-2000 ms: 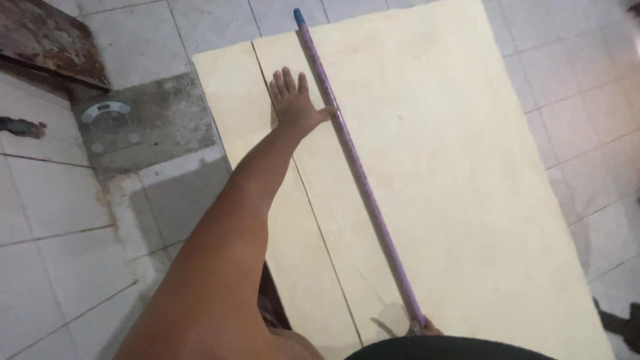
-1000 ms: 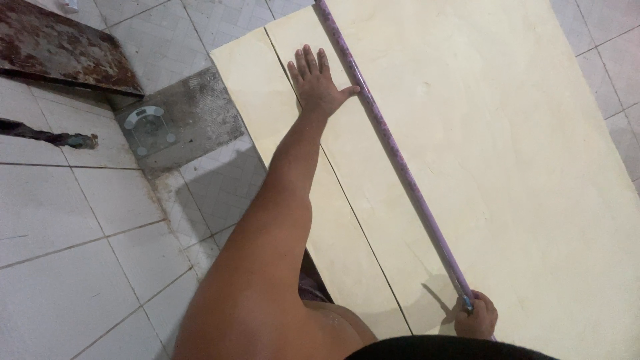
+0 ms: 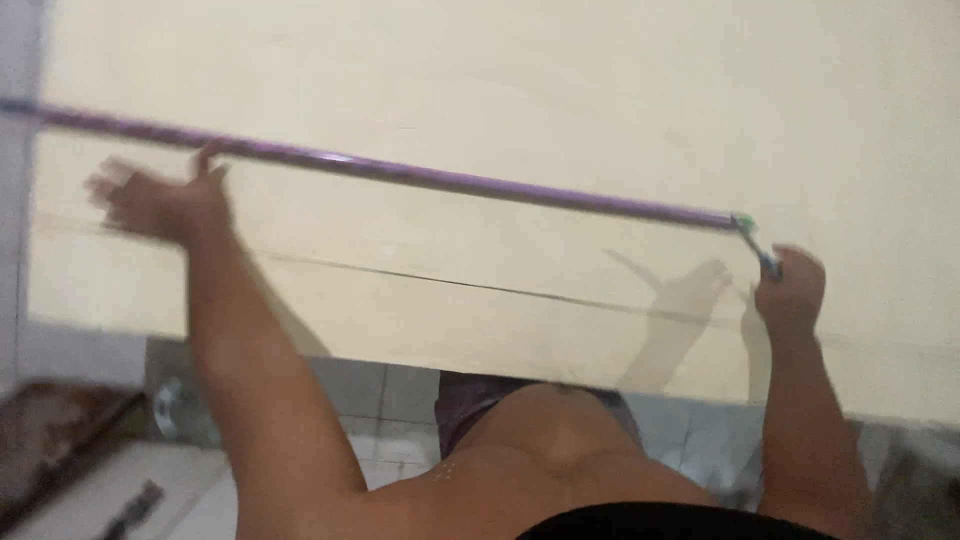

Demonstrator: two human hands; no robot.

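Observation:
A long purple pole (image 3: 450, 180) lies slantwise across a large pale yellow board (image 3: 480, 82). My left hand (image 3: 161, 199) is spread, blurred, near the pole's left part, with the thumb touching the pole. At the pole's right end, my right hand (image 3: 795, 289) is closed on a thin dark tool (image 3: 759, 251), whose kind I cannot tell. Its tip meets the pole's end beside a small green spot. Below the pole a thin dark line (image 3: 465, 284) runs along the board. Shadows of my right hand and the tool fall on the board.
The board's near edge passes in front of my body. Beyond it, pale floor tiles (image 3: 360, 390) show. At the lower left are a brown, worn slab (image 3: 60, 427), a blurred round-edged glass object (image 3: 171, 409) and a dark blurred thing (image 3: 135, 510).
The view has turned strongly, so the pole now runs across it. My right hand, partly hidden two seconds ago, now shows fully with the thin tool. My left hand remains spread by the pole.

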